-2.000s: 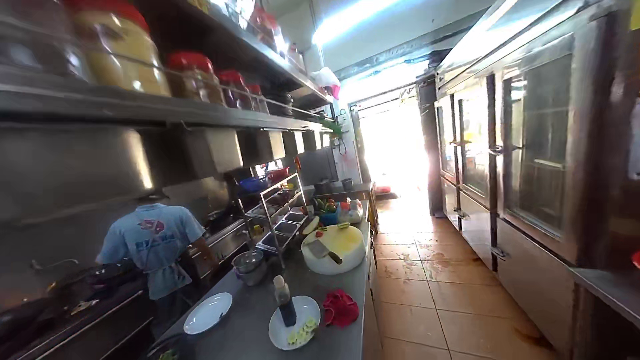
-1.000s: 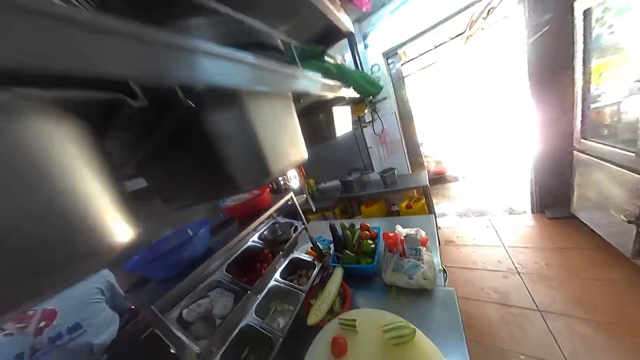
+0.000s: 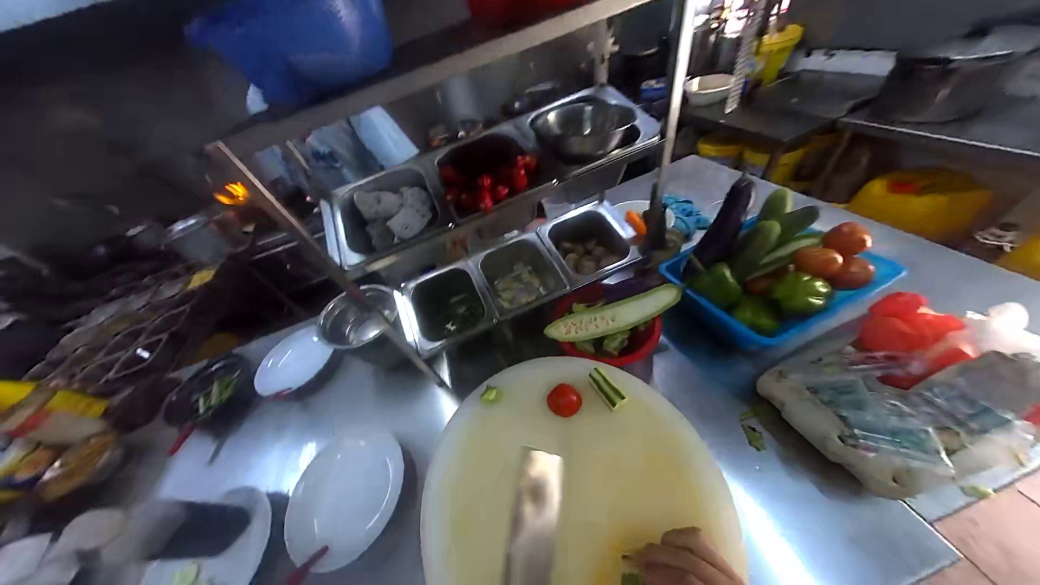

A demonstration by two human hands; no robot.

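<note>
On a round pale cutting board (image 3: 650,455) lie half a red tomato (image 3: 564,400), a striped cucumber piece (image 3: 608,388) and a small green piece (image 3: 490,395). My right hand (image 3: 691,556) is low on the board, its fingers closed over a green vegetable piece (image 3: 630,575) that is mostly hidden. Left of that hand, a broad cleaver blade (image 3: 536,504) reaches up over the board; its handle is out of view. My left hand is not in view. Behind the board, a cut eggplant or gourd half (image 3: 613,314) rests on a red basket (image 3: 638,349).
Right of the board stand a blue tray (image 3: 731,331) of vegetables and bagged cartons (image 3: 853,431). Oval white plates (image 3: 345,500) are at the left. Metal food pans (image 3: 447,305) and an upright metal post (image 3: 673,114) stand behind. Flames (image 3: 232,193) show at the far left.
The view has swung down to the board. My right hand has come into view. The cleaver, which lay on the board two seconds ago, now shows with its blade reaching up from the bottom edge.
</note>
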